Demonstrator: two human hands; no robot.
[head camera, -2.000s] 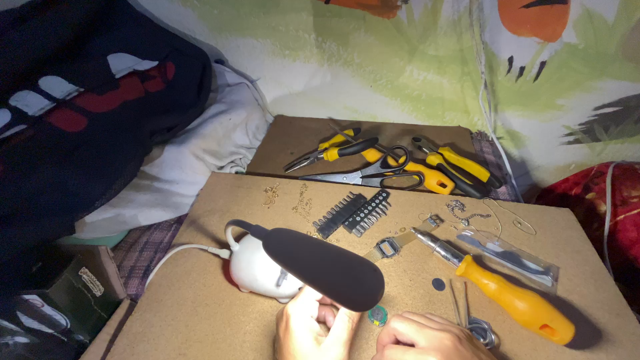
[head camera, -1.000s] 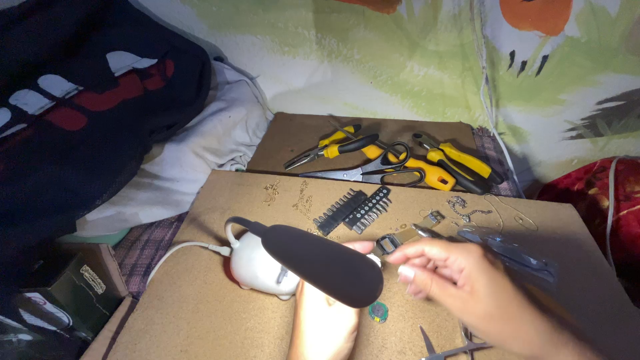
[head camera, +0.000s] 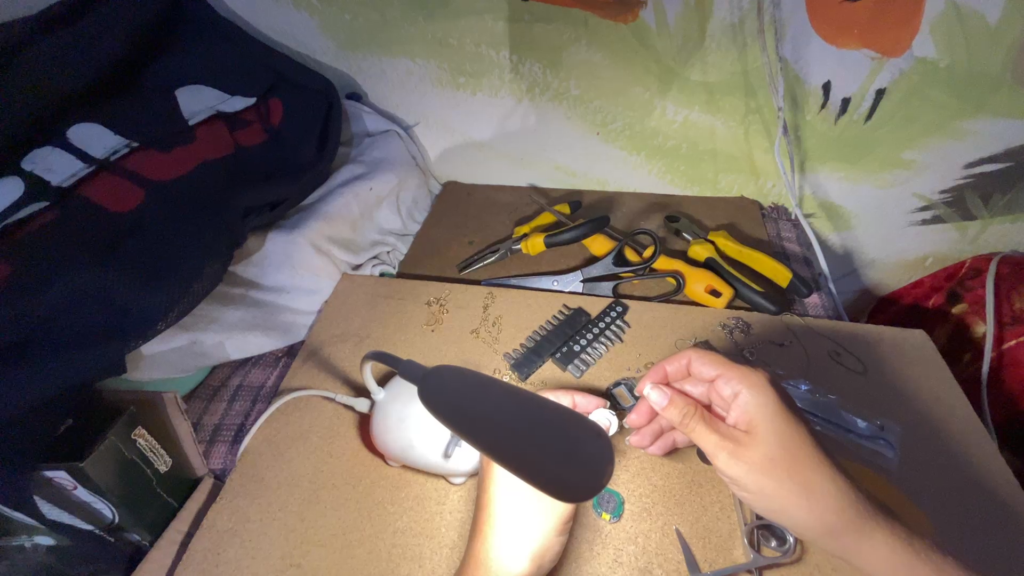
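My left hand (head camera: 528, 512), partly hidden beneath the dark lamp head (head camera: 516, 432), holds a small round white part (head camera: 605, 419) at its fingertips. My right hand (head camera: 704, 408) is just to the right, thumb and fingers pinched together close to the white part; whether something thin is between them cannot be told. Beside its fingertips is a dark digital watch case (head camera: 622, 393). A round green circuit board (head camera: 608, 505) lies on the board below the lamp head. Small metal scissors (head camera: 752, 552) lie below my right hand.
A white lamp base (head camera: 412, 424) with a cable stands left of my hands. Screwdriver bits (head camera: 568, 340) and fine chains (head camera: 487, 320) lie behind. Farther back are needle-nose pliers (head camera: 532, 238), large scissors (head camera: 584, 280) and cutting pliers (head camera: 736, 260). A plastic bag (head camera: 848, 424) lies at right.
Both hands have moved up the board from its near edge. The small scissors now lie open at the lower right. The orange-handled tool, visible two seconds ago, is now largely hidden by my right arm.
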